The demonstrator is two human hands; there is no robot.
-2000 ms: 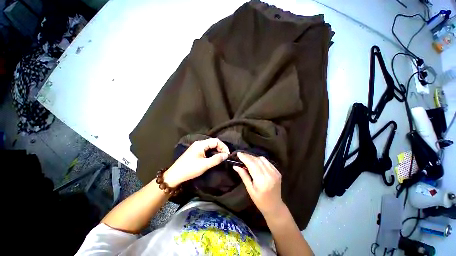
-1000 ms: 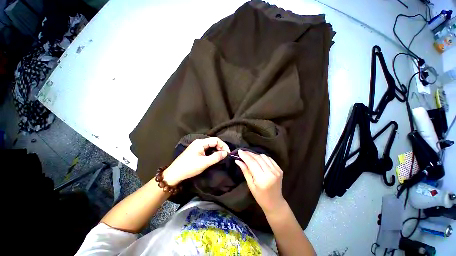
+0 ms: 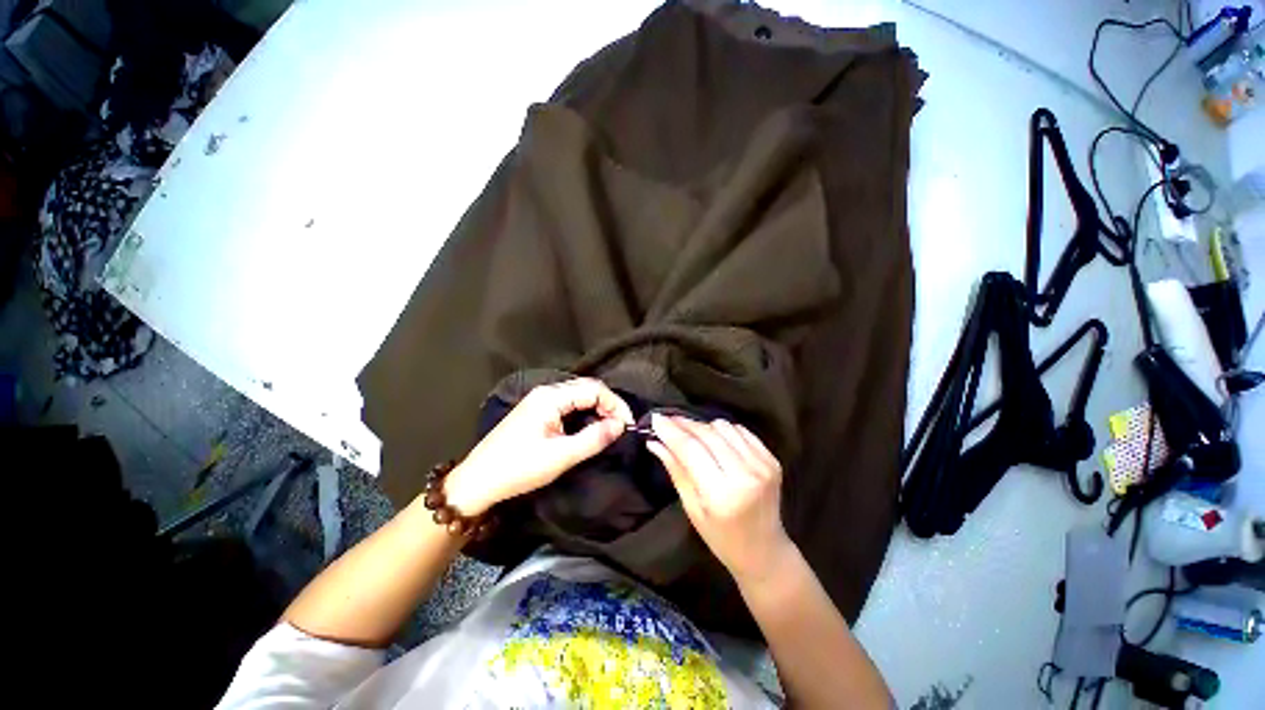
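Observation:
A dark brown garment (image 3: 694,264) lies in folds on the white table, its near end turned open to show a dark inside (image 3: 604,492). My left hand (image 3: 562,437) and my right hand (image 3: 715,479) meet at this opening, both pinching the edge of the garment's dark inside. A small thin shiny thing shows between the fingertips; I cannot tell what it is. More brown garments (image 3: 874,278) lie flat underneath, with a waistband and a small dark button (image 3: 762,32) at the far end.
Black hangers (image 3: 985,402) lie on the white table (image 3: 333,180) at the right. Beyond them are black cables (image 3: 1140,125), a white bottle (image 3: 1186,527), a yellow dotted thing (image 3: 1135,451) and other clutter. Black-and-white fabric (image 3: 97,250) is heaped at the left beyond the table edge.
The view has shifted slightly. Both hands stay at the same opening, with only slight movement of the fingers.

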